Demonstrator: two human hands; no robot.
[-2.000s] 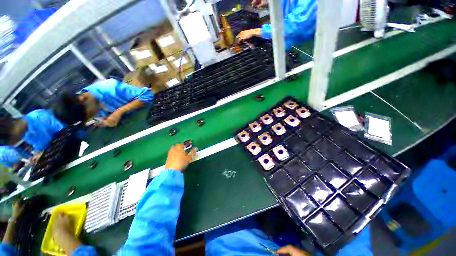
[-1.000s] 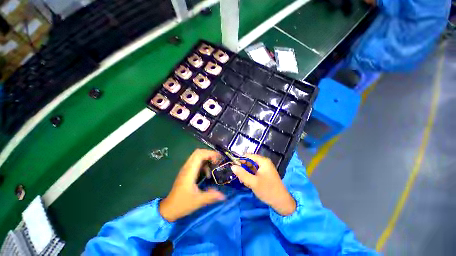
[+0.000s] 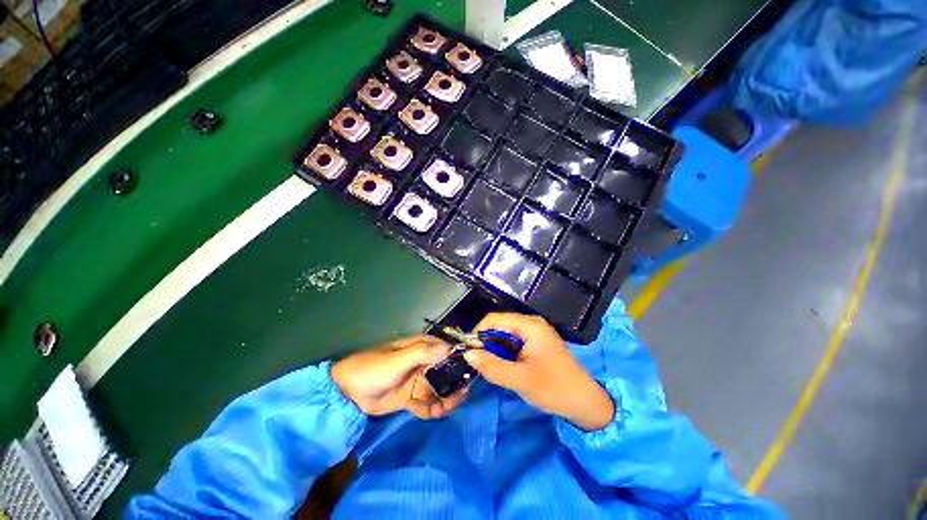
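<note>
My left hand (image 3: 398, 380) holds a small dark square watch housing (image 3: 450, 375) by its edge, just in front of my body. My right hand (image 3: 539, 368) holds blue-gripped tweezers (image 3: 498, 342), their tip at the housing's upper edge. Whether the tip grips a part is too small to tell. The black blister tray (image 3: 503, 205) lies beyond my hands, overhanging the bench edge. Pinkish-copper seated housings (image 3: 418, 116) with dark round centres fill its far left pockets; two whiter ones (image 3: 416, 212) sit nearer. Tiny clear parts (image 3: 325, 277) lie on the green bench.
Spaced units (image 3: 123, 182) lie on the green belt (image 3: 163, 132) beyond the white rail (image 3: 203, 269). A grey-white parts tray (image 3: 100, 473) with a white sheet (image 3: 71, 427) is at lower left. Clear bags (image 3: 610, 75) lie beyond the black tray. A blue stool (image 3: 706, 188) and person's sleeve (image 3: 839, 76) are right.
My left hand, earlier on a unit at the belt, came back to my right hand. Since one second ago its fingers have closed on the housing. The view has swung right and down.
</note>
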